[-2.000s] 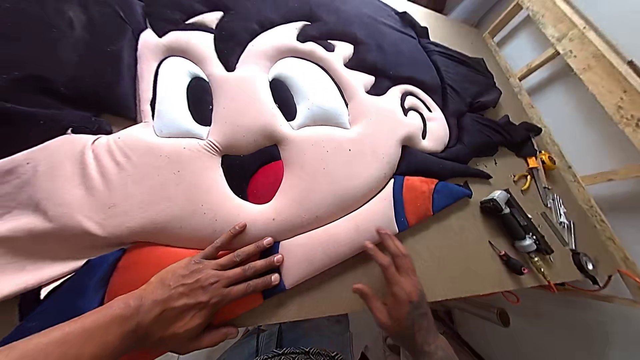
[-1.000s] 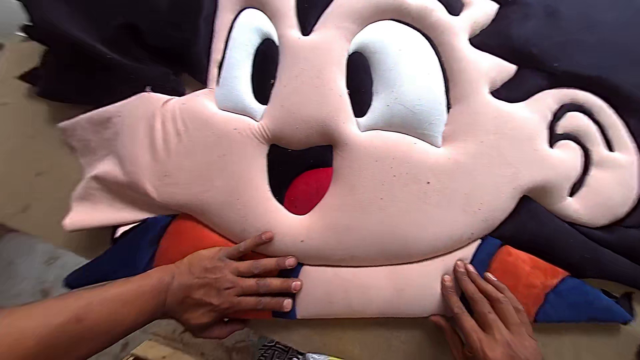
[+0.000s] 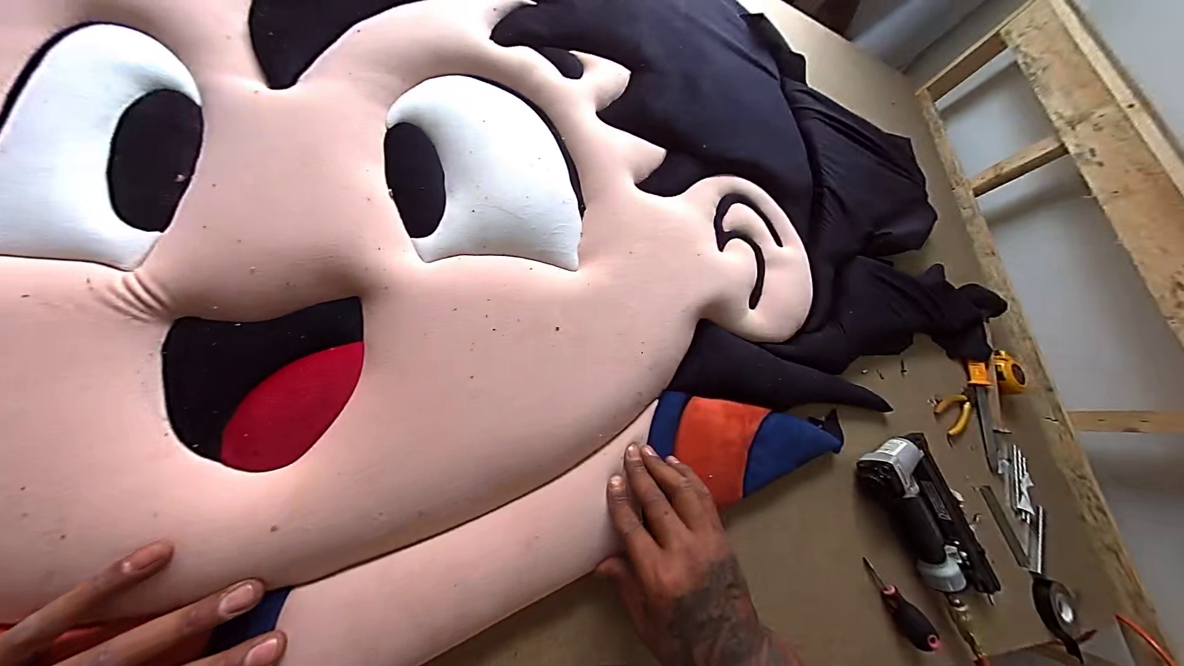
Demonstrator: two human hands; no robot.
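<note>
A large padded fabric cartoon face lies on the board, with stuffed white eyes, a black mouth with a red tongue, and an ear. Under its chin runs a padded pink neck strip. At the strip's right end, my right hand rests flat beside an orange and blue fabric collar piece, its thumb at the lower edge. My left hand, cut off by the frame, lies with spread fingers on the lower face and a dark blue band. Neither hand grips anything.
Black fabric bunches at the upper right. On the board at right lie a pneumatic stapler, a screwdriver, yellow-handled pliers, a yellow tape measure, metal strips and a tape roll. A wooden frame stands beyond.
My right hand, off the padding two seconds ago, came down onto the neck strip and still rests there. My left hand stays by the blue band. The view has swung and moved closer.
</note>
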